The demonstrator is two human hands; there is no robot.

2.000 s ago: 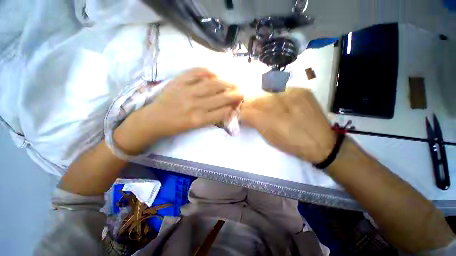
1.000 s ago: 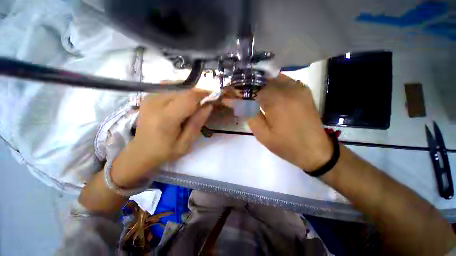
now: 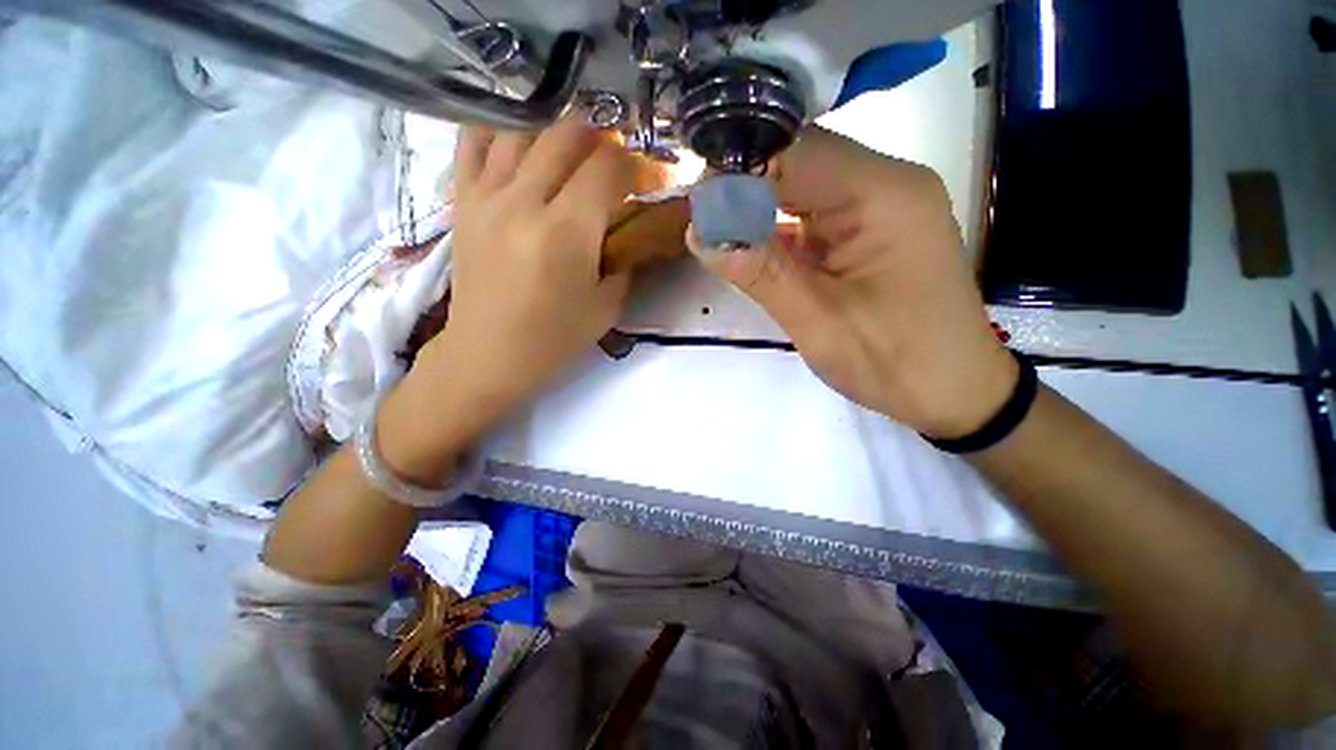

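A brown fabric edge (image 3: pixel 646 239) lies between my hands, close to the presser foot and needle (image 3: pixel 654 144) under the lamp glow. My left hand (image 3: pixel 535 264) lies on the fabric, back up, fingers pointing at the needle area. My right hand (image 3: pixel 879 279) pinches the right end of the brown edge; its fingertips are partly hidden behind the grey-capped tension knob (image 3: pixel 736 208). The white quilted padding (image 3: pixel 191 264) is bunched on the left and reaches my left wrist.
A black glossy rectangle (image 3: pixel 1092 161) and a small brown piece (image 3: pixel 1259 223) lie on the right. Black snips (image 3: pixel 1323 396) lie at the right edge. The ruled table edge (image 3: pixel 762 542) runs in front. A blue bin (image 3: pixel 516 564) below holds brown strips.
The view has shifted, showing the tension knob larger. My left hand has moved flatter onto the fabric, nearer the needle. The brown fabric now shows between my hands.
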